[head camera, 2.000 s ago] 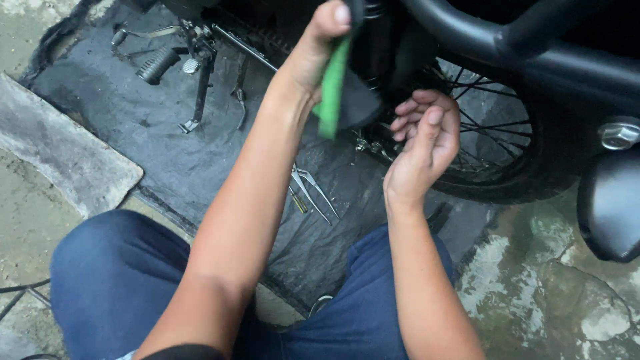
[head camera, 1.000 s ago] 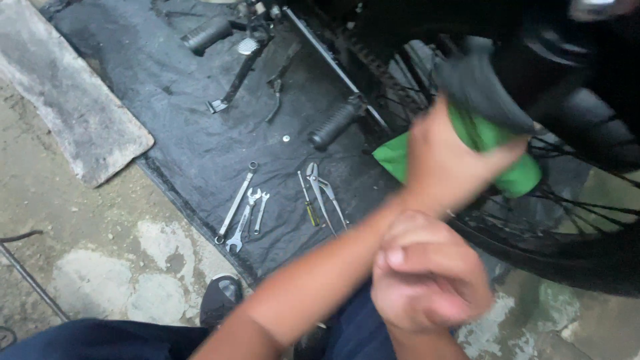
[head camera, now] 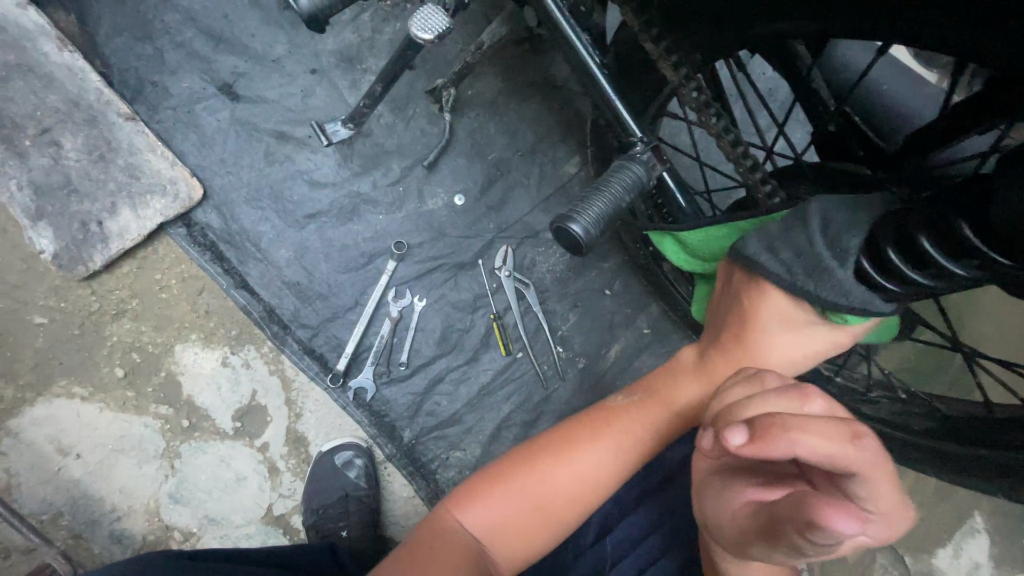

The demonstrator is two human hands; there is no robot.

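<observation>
My left hand (head camera: pixel 776 320) holds a green and dark grey cloth (head camera: pixel 816 248) against the lower part of a motorcycle's coil-spring shock absorber (head camera: pixel 928 248); the cloth hides its fingers. Nearer the camera is my right hand (head camera: pixel 800 472), its fingers curled in, with nothing visible in them. Behind the cloth are the spoked wheel (head camera: pixel 976 352) and the drive chain (head camera: pixel 712 112). A ribbed rubber footpeg (head camera: pixel 604 204) sticks out left of the cloth.
On the dark sheet (head camera: pixel 264 160) lie several wrenches (head camera: pixel 368 316), a small screwdriver (head camera: pixel 498 320), slip-joint pliers (head camera: pixel 520 300) and a small round part (head camera: pixel 459 199). The side stand (head camera: pixel 384 88) reaches over it. A worn board (head camera: pixel 88 144) lies at left, my shoe (head camera: pixel 342 496) below.
The green cloth, seen raised in my left hand two seconds ago, is now at the shock absorber. My right hand has gone from loosely spread to curled. The view has shifted.
</observation>
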